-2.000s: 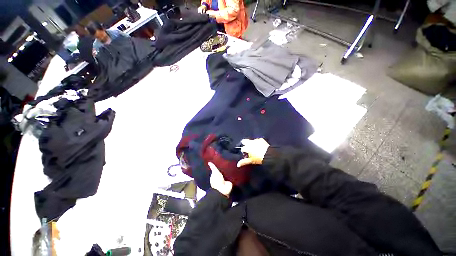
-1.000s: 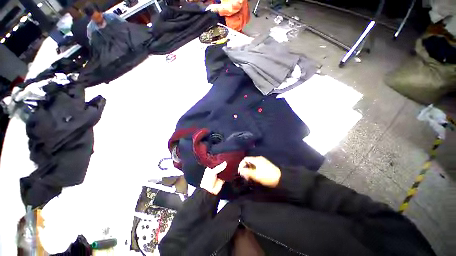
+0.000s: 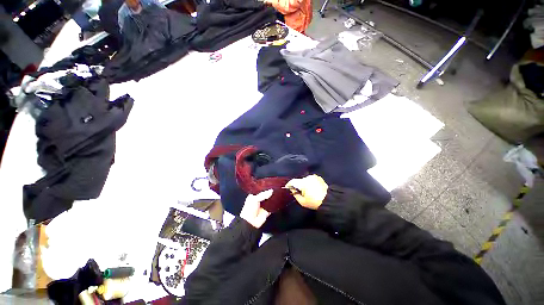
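Note:
A navy coat [image 3: 268, 122] with small red buttons lies spread on the white table in front of me. Its dark red trim [image 3: 246, 174] curves in a thick band near my body. My left hand [image 3: 255, 208] holds the trim's lower part between thumb and fingers. My right hand [image 3: 308, 191] is on the trim's right end, fingertips pinched together close to the cloth. A needle or thread is too small to make out. A hanger hook [image 3: 200, 184] sticks out left of the trim.
A button tray [image 3: 173, 262] with a dark flat rectangle lies left of my lap. Thread spools [image 3: 119, 273] and a carton [image 3: 43, 256] are lower left. Black garments [image 3: 77, 143] lie left, a grey garment [image 3: 331, 72] at the coat's far end. A person in orange [image 3: 298, 13] is beyond the table.
My right hand has lowered and come back against the red trim, its fingers more closed. My left hand stays on the trim. The view has shifted, showing more spools at lower left.

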